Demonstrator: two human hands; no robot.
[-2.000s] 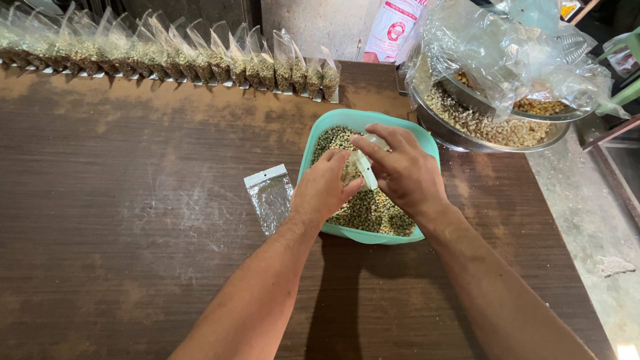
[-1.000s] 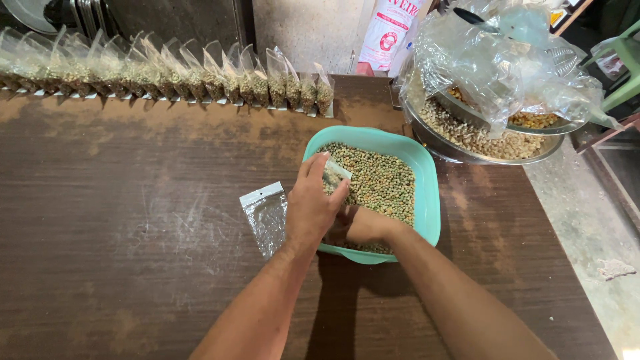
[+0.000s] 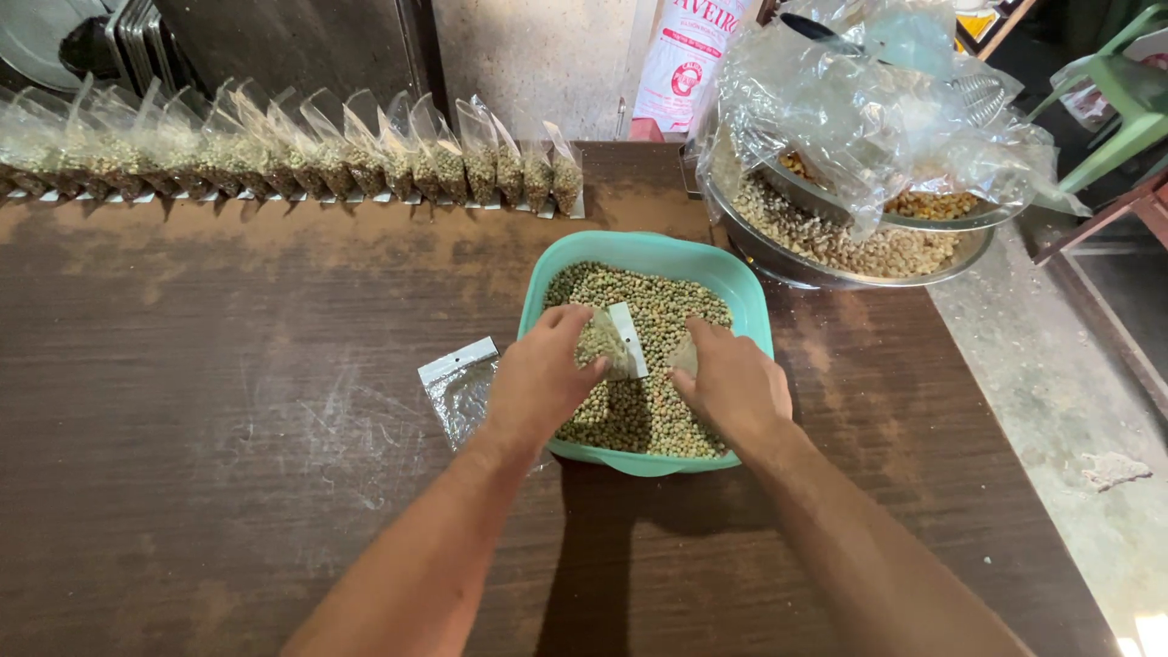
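Note:
A turquoise plastic tub [image 3: 750,310] holds many dried peas [image 3: 639,429]. Over its left half, my left hand [image 3: 547,370] grips a small clear plastic bag [image 3: 607,347] with a white header strip; peas show in or through it. My right hand [image 3: 735,379] is over the tub's right side, thumb and forefinger apart, with a small pale translucent thing between them, perhaps a scoop or cup. Just left of the tub, beside my left wrist, another clear bag with a white header [image 3: 456,388] lies flat on the table.
Several filled clear bags [image 3: 365,164] stand in a row along the back of the brown table [image 3: 228,456]. At the back right, metal bowls [image 3: 958,265] of grain sit stacked under crumpled clear plastic [image 3: 839,109]. A printed sack [image 3: 680,73] and a green plastic chair [image 3: 1122,105] are beyond.
My right hand has come up out of the peas and moved right, away from the bag. The bag in my left hand now leans rightward, its header over the peas.

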